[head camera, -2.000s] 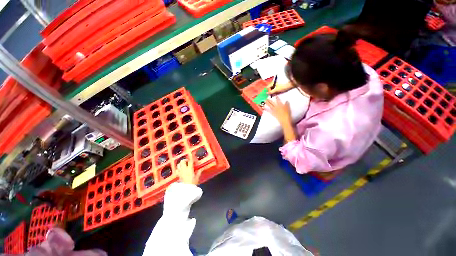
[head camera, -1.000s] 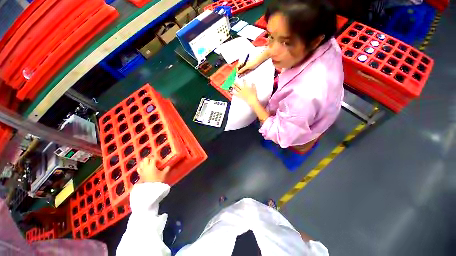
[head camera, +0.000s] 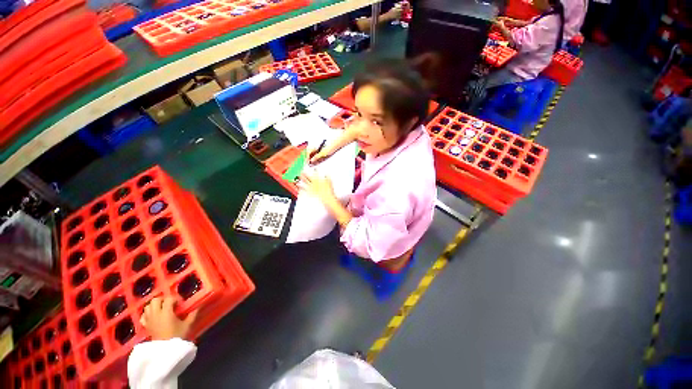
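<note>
An orange-red compartment tray (head camera: 125, 262) with dark round units in its pockets lies on top of a stack at the left. One unit near its far right edge looks paler. My left hand (head camera: 165, 319), in a white sleeve, grips the tray's near edge with the fingers bent over the rim; its underside is hidden. The tray below sticks out to the right. My right hand is not in view.
A seated person in pink (head camera: 391, 190) writes on papers beside a calculator (head camera: 262, 213). Stacked trays (head camera: 485, 156) stand behind them. An overhead shelf (head camera: 190, 68) holds more trays. Other people sit farther back along a taped aisle.
The view has swung right, so the tray stack and my left hand appear farther left. My hand stays at the tray's near edge. The seated person has raised their head and turned towards me.
</note>
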